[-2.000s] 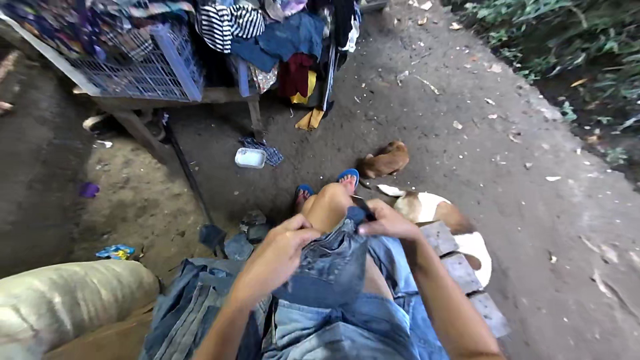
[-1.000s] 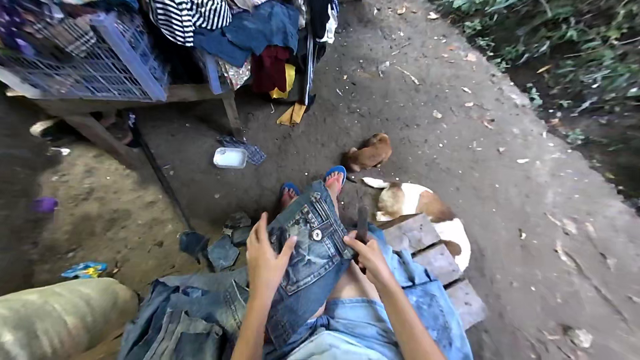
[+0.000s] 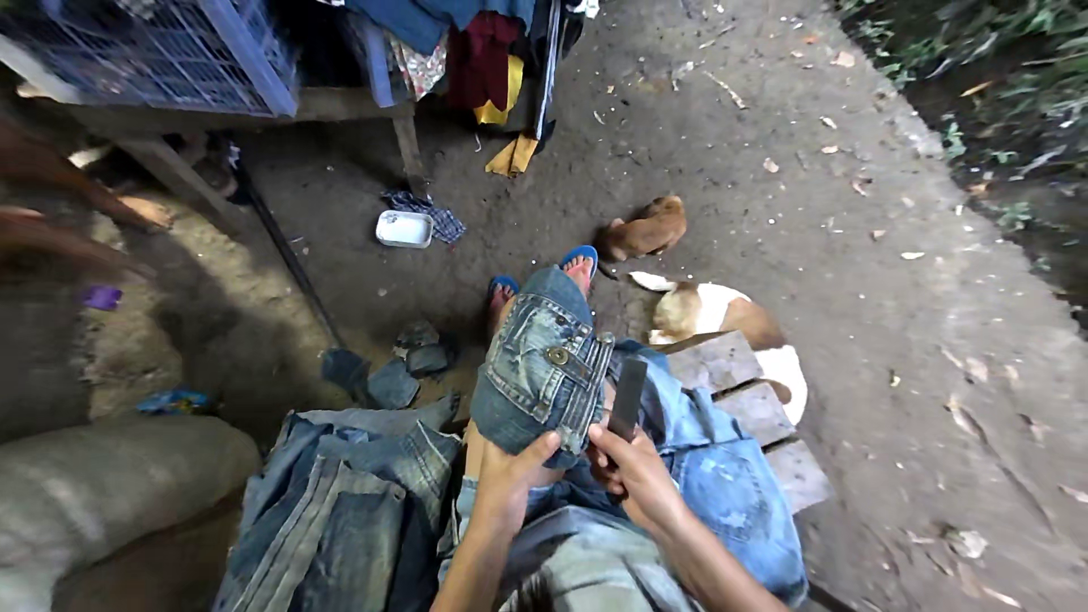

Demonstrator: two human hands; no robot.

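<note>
A cut piece of blue denim (image 3: 531,370) with a buttoned pocket lies across my knees. My left hand (image 3: 518,476) grips its lower edge, thumb on top. My right hand (image 3: 633,472) holds a dark flat blade (image 3: 628,399), pointing away from me, and its fingertips also touch the denim's right corner by a thick seam. The blade's handle is hidden in the palm. Light blue denim (image 3: 731,493) lies on my right side, and a heap of darker denim (image 3: 348,510) is on my left.
Wooden slats (image 3: 756,412) jut out at right, beside a white and brown dog (image 3: 739,319). A brown puppy (image 3: 646,231) lies beyond my feet. A white plastic tub (image 3: 405,229), a shovel (image 3: 344,367), stones (image 3: 393,384), a full sack (image 3: 119,493) and a crate (image 3: 170,64) of clothes stand around.
My left hand has moved from lying spread beside the denim to gripping its lower edge. The denim has turned on my lap. Legs have come into view at the far left.
</note>
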